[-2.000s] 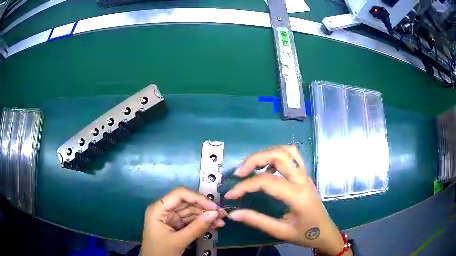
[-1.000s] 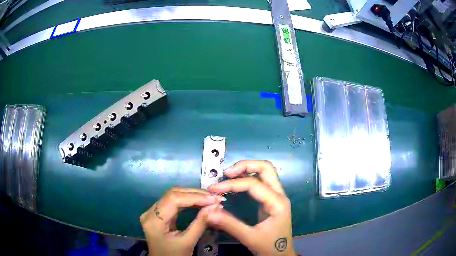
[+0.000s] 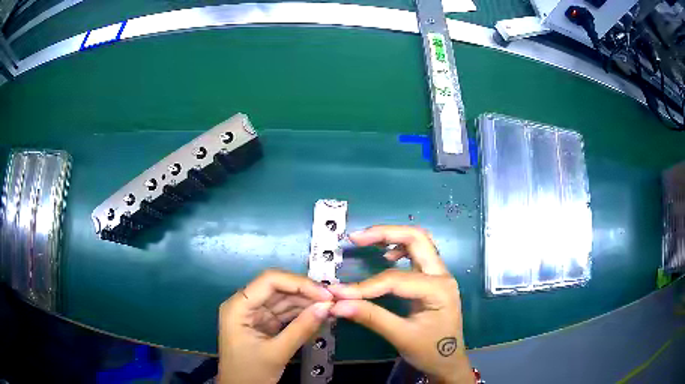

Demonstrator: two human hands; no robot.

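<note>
A flat grey perforated strip with a row of dark round holes lies upright in front of me. Both hands are over its middle and hide part of it. My left hand is at its left, thumb and forefinger pinched together. My right hand is at its right, thumb and forefinger also pinched, its other fingers raised. The fingertips of both hands meet above the strip. Whatever is between them is too small or hidden to tell. Small loose parts are scattered on the green surface right of centre.
A stack of strips lies diagonally at left. A clear ribbed tray lies at right, others at the left edge and far right. A long labelled bar lies beyond, near blue tape. A white cabinet and black cables are at the top right.
My right hand's fingers were spread, then closed in against my left fingertips. Its outer fingers are now raised again, showing more of the strip. The whole view has shifted slightly.
</note>
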